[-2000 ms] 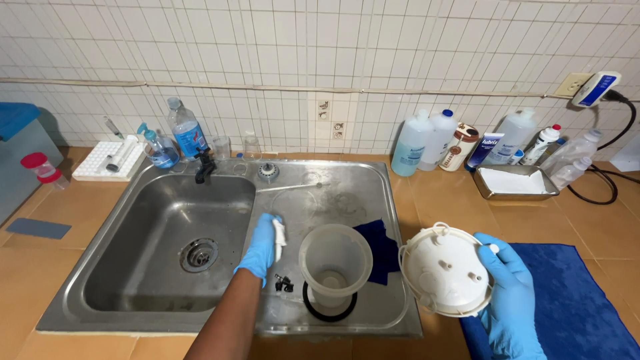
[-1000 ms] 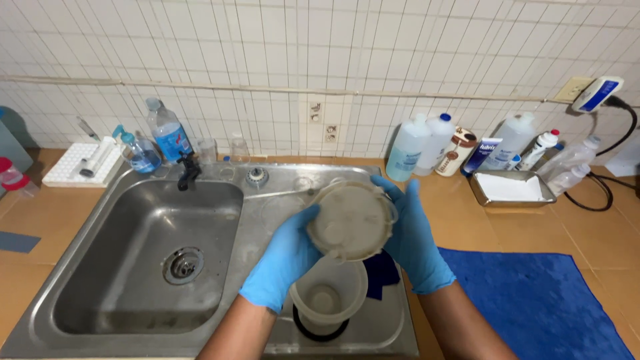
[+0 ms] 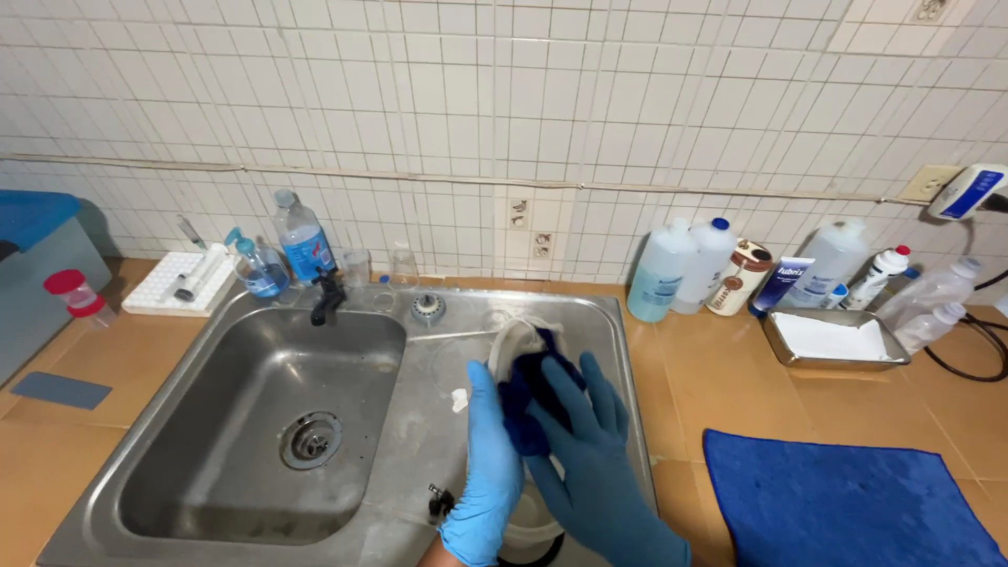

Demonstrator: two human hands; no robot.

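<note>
Both hands wear light blue gloves. My left hand (image 3: 490, 465) holds the white plastic lid (image 3: 504, 344) from its left side, tilted over the sink's drainboard. My right hand (image 3: 591, 449) presses a dark blue cloth (image 3: 524, 413) against the lid, which is mostly covered by cloth and fingers. Beneath the hands stands the translucent plastic bucket (image 3: 534, 516), partly hidden, with a black ring (image 3: 547, 555) at its base. Small black fittings (image 3: 439, 501) lie on the drainboard left of the bucket, beside my left wrist.
A steel sink basin (image 3: 260, 425) with a black faucet (image 3: 326, 296) is at left. Behind at right stand several bottles (image 3: 661, 272) and a metal tray (image 3: 839, 362). A blue cloth (image 3: 850, 504) covers the counter at right. A sink strainer (image 3: 428, 309) sits behind the drainboard.
The dark blue cloth, on the drainboard by the bucket before, is now in my right hand against the lid. The white wad my left hand held two seconds ago has left it.
</note>
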